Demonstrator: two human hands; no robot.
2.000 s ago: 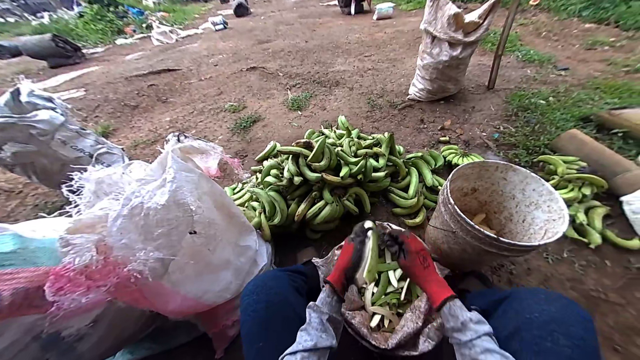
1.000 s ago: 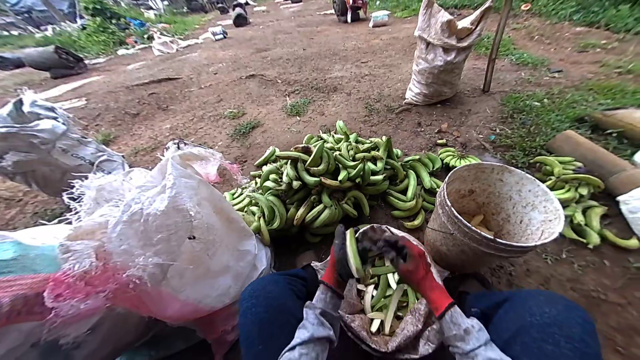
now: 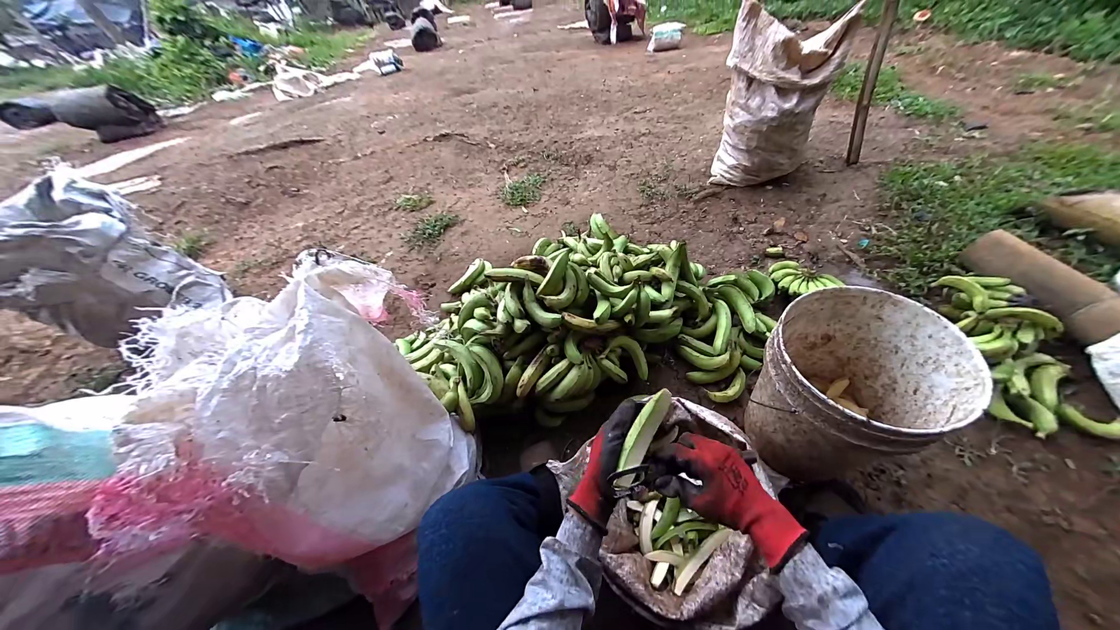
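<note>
My left hand (image 3: 610,464), in a red and black work glove, holds a green banana or plantain (image 3: 644,430) upright, its side partly peeled. My right hand (image 3: 713,486), gloved the same way, is closed at the fruit's lower end; a small dark tool, perhaps a knife, seems to be in its fingers but is mostly hidden. Below both hands, green and pale peel strips (image 3: 678,541) lie in an open sack (image 3: 731,582) between my knees. A large heap of green bananas or plantains (image 3: 569,324) lies on the soil just beyond.
At the right stands a dirty plastic bucket (image 3: 792,411) with a few pale pieces (image 3: 843,395) inside. More green bunches (image 3: 1006,324) lie beyond it. Large woven sacks (image 3: 297,420) fill the left side. Farther back, a white sack (image 3: 770,105) stands beside a wooden pole (image 3: 873,83).
The fruit in my left hand stands higher and leans right, compared with one second ago. My right hand has moved to the fruit's lower end. The heap and bucket are unchanged.
</note>
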